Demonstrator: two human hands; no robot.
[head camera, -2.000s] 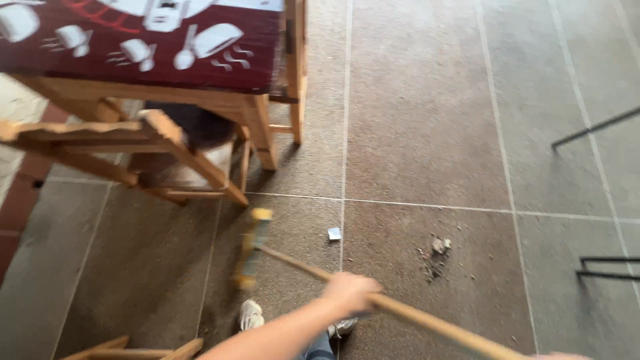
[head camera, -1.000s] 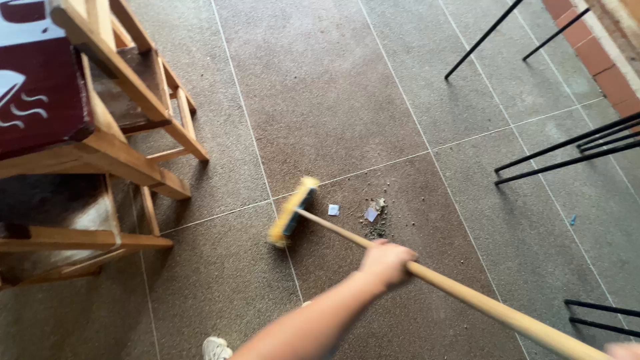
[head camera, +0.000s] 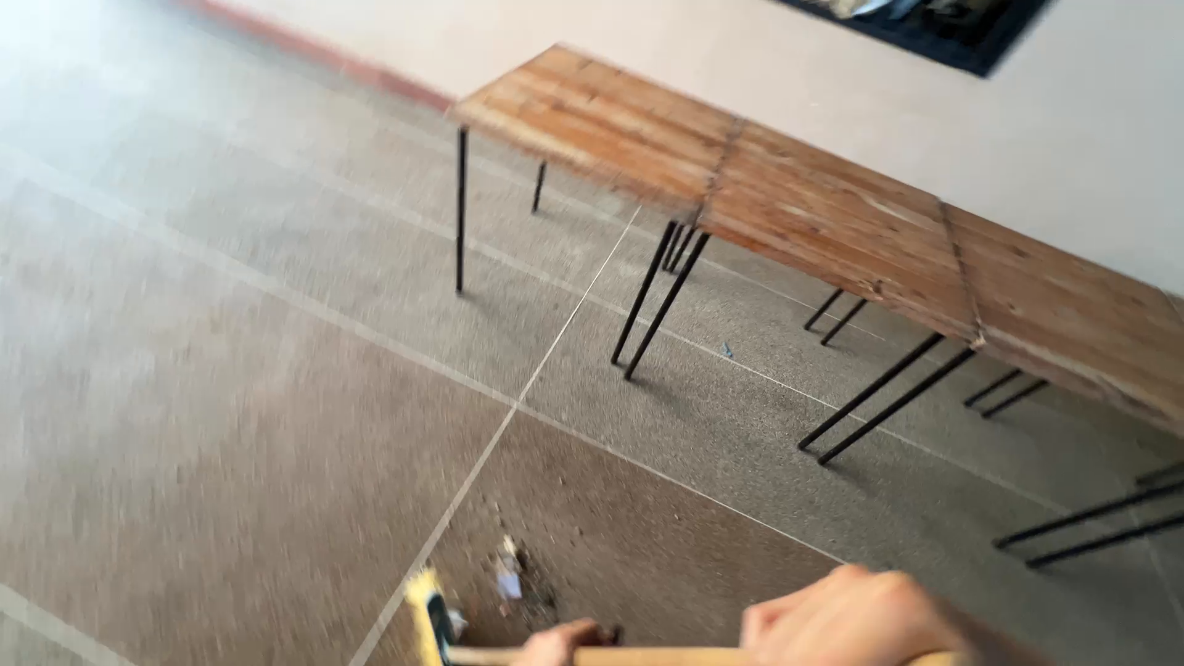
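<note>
A long wooden broom handle (head camera: 666, 656) runs along the bottom edge, and both hands are closed on it. My left hand (head camera: 566, 640) grips it nearer the broom head, and my right hand (head camera: 846, 615) grips it farther to the right. The broom head (head camera: 430, 615), with yellow bristles and a dark block, stands on the floor at lower left, partly cut off by the frame. Just right of it lies a pile of dirt and scraps (head camera: 525, 583) with a pale piece of litter (head camera: 509, 581) in it.
Wooden tables (head camera: 832, 222) with thin black metal legs (head camera: 461, 213) stand in a row along the pale wall (head camera: 740, 55). A small blue scrap (head camera: 727, 350) lies on the floor beneath them. Light strips divide the speckled floor.
The view has swung toward the tables by the wall. The broom head is now close beside the dirt pile; one second ago a gap and a separate white scrap lay between them.
</note>
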